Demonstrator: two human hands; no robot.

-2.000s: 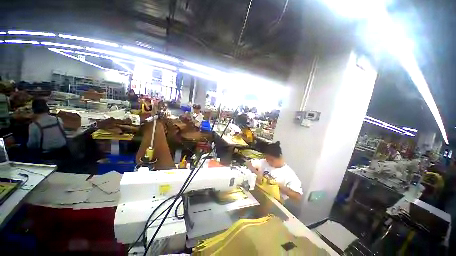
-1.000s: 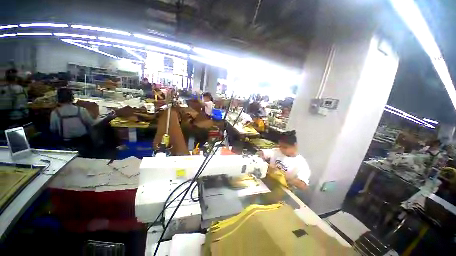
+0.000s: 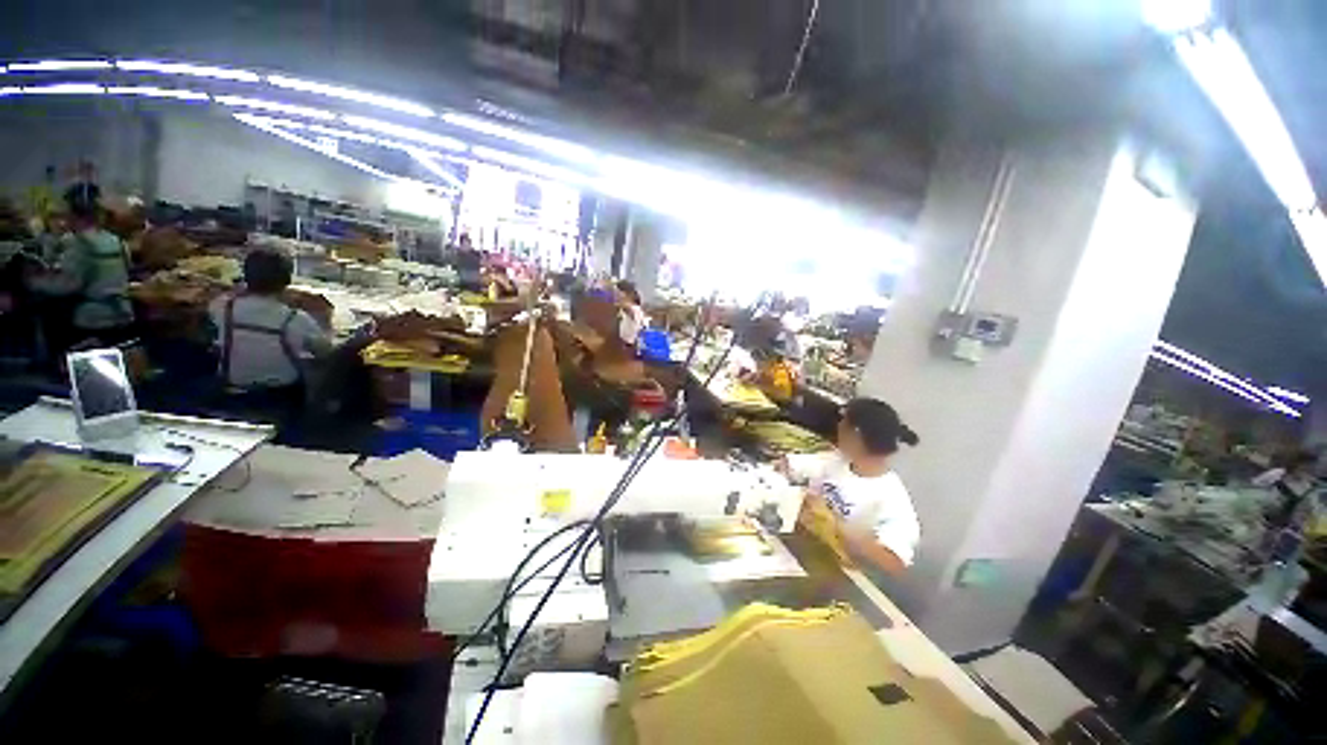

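Observation:
No hand of mine is in the picture. Nearest in front of me lies a stack of tan cut panels (image 3: 786,684) with a small dark rectangle near its right side and yellow strips (image 3: 742,633) along its far left edge. Beyond it stands a white sewing machine (image 3: 502,510) with a long arm reaching right and black cables looping over it. A flat metallic plate (image 3: 677,590) lies under the arm. A seated person (image 3: 866,502) in a white top is at the machine's far right end, hands near yellow fabric (image 3: 825,527).
A left table (image 3: 218,437) bears a pale upright screen (image 3: 102,390) and a dark-edged frame with a yellow piece (image 3: 66,510). Pale sheets (image 3: 313,488) lie above a red block (image 3: 313,590). A white pillar (image 3: 1004,393) stands right. Other people and tables fill the background.
The view has turned left, so the machine and pillar sit further right and more of the left table shows. The seated person's head has turned and lowered towards the work.

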